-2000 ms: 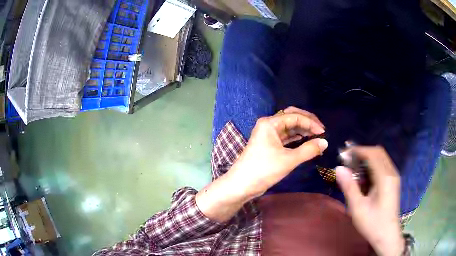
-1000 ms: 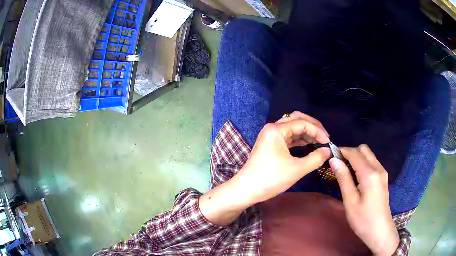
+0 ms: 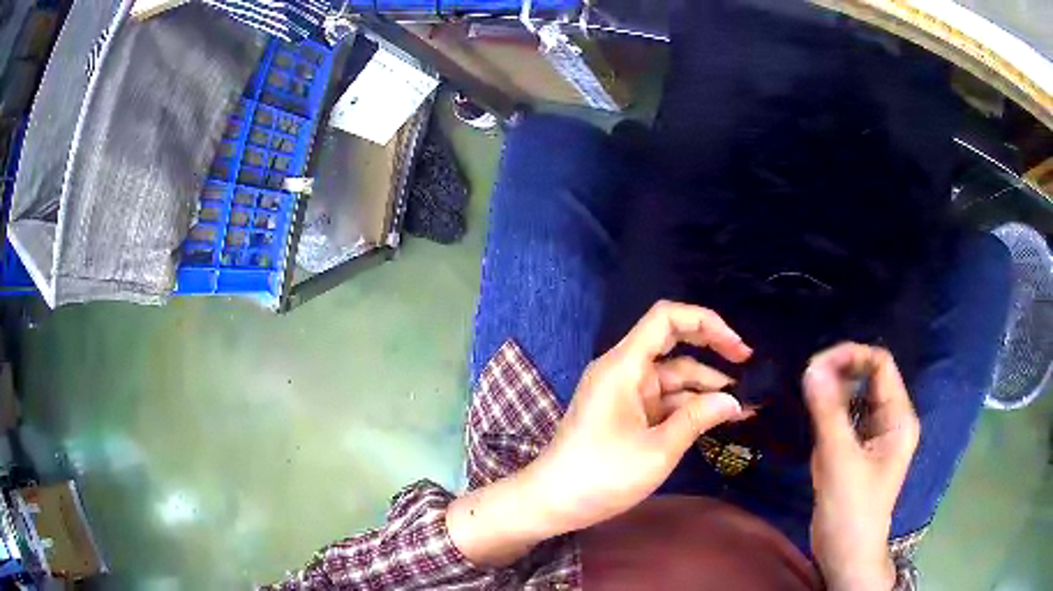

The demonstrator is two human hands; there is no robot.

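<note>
My left hand is over the lap, index finger raised, thumb and middle finger close together. A tiny dark bit of black fabric piece shows at the thumb tip; the rest is hidden. My right hand is to its right, apart from it and slightly blurred, thumb and index finger pinched. Dark thread snips show only partly inside its curled fingers; the blades cannot be made out. Dark cloth covers the lap. A pale loose thread end lies on it. A gold-yellow patterned patch is below the left fingertips.
A curved table edge is ahead at upper right. At left are draped grey fabric, a blue plastic crate and a cart with a white paper. A mesh basket stands at the right edge.
The hands met at the fingertips with the snip blade showing; now they are apart. My left index finger has lifted. The view has tilted up, showing more of the table edge.
</note>
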